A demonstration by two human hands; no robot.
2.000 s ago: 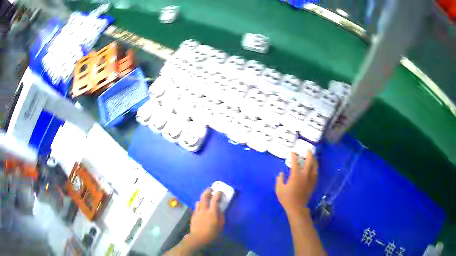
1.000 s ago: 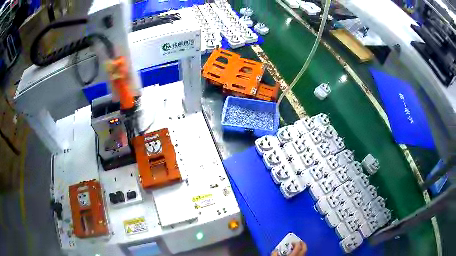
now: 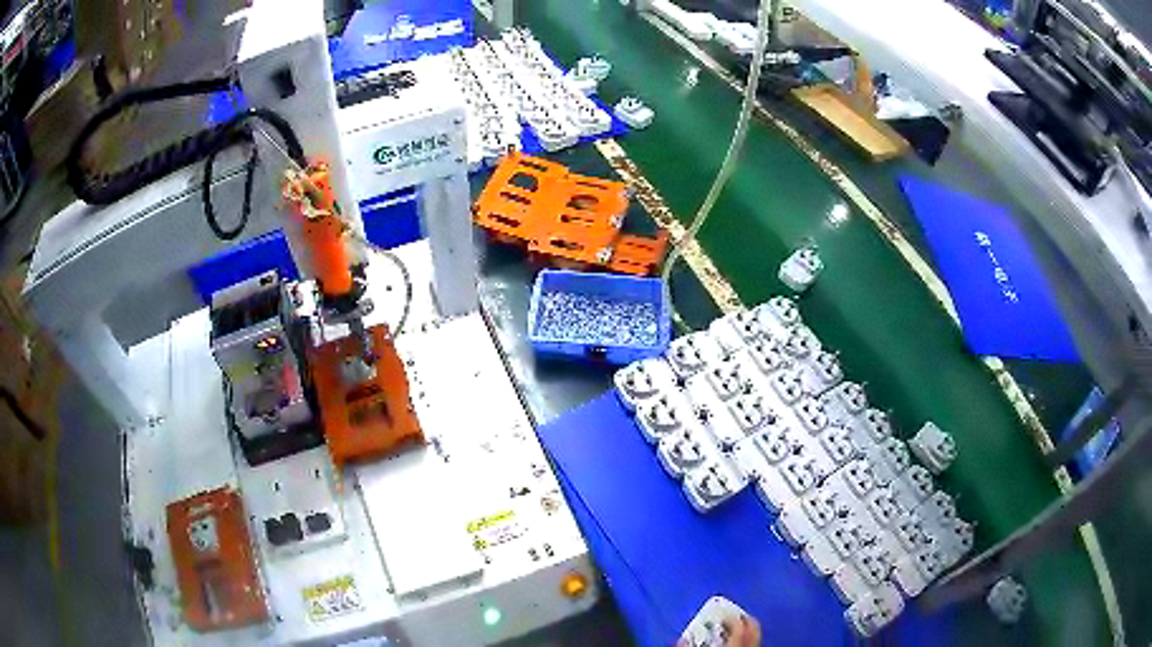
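Observation:
A white socket housing [image 3: 711, 622] is at the bottom edge over the blue mat [image 3: 670, 531]. Fingertips of what appears to be my left hand [image 3: 748, 631] grip its right side; the rest of the hand is cut off. My right hand is not in view. Several rows of white housings [image 3: 809, 442] stand close together on the mat, up to the green conveyor. On the machine, the orange screwdriver head [image 3: 331, 253] is over the rear orange-brown fixture [image 3: 369, 423] and partly hides its housing. The front fixture [image 3: 217, 556] holds another white housing.
A blue bin of small silvery pieces [image 3: 600, 314] and orange slotted plates [image 3: 552, 209] stand between machine and conveyor. Loose housings lie on the green conveyor [image 3: 720, 190]. More housings stand on a far blue sheet [image 3: 399, 38]. A grey bar [image 3: 1042, 531] crosses at the right.
The view swung from the mat to include the machine, then shifted slightly. My right hand left the picture; the other sank to the bottom edge with its housing. The screwdriver head moved over the rear fixture's housing.

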